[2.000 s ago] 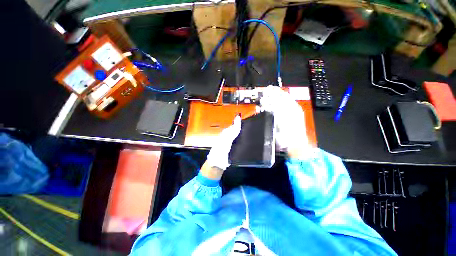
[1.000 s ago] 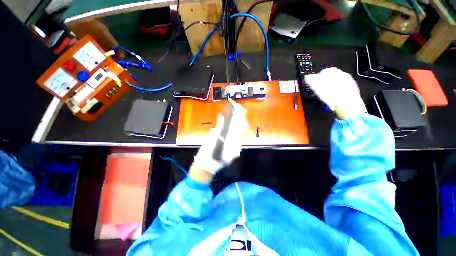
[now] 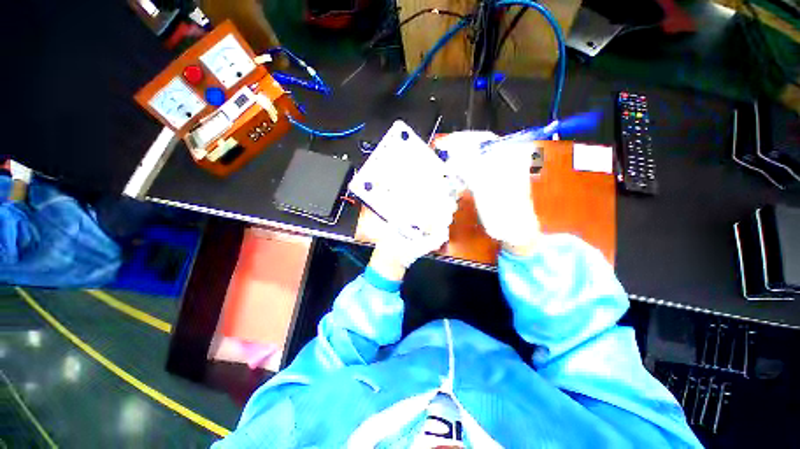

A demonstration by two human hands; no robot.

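A set-top box [image 3: 399, 175] is held up over the left part of the orange fixture board [image 3: 575, 210], its pale underside with dark round feet facing up. My left hand [image 3: 417, 237], in a white glove, grips its lower right edge. My right hand [image 3: 500, 188], also white-gloved, is closed on the blue marker pen [image 3: 561, 127], whose blue end points up and right. The right fingers are at the box's right edge; whether the pen tip touches it cannot be told. The hands hide most of the connector block.
Another black box [image 3: 312, 182] lies left of the board. The orange meter box [image 3: 215, 96] stands at the back left. The remote control [image 3: 635, 142] lies right of the board. Boxes with metal racks [image 3: 772, 250] stand at the right edge. A blue cable [image 3: 562, 53] loops behind the fixture. Another person's blue sleeve [image 3: 53, 232] shows at left.
My right hand has come back from beside the remote with the marker pen in it. The box in my left hand has turned its pale underside up. The view has shifted left.
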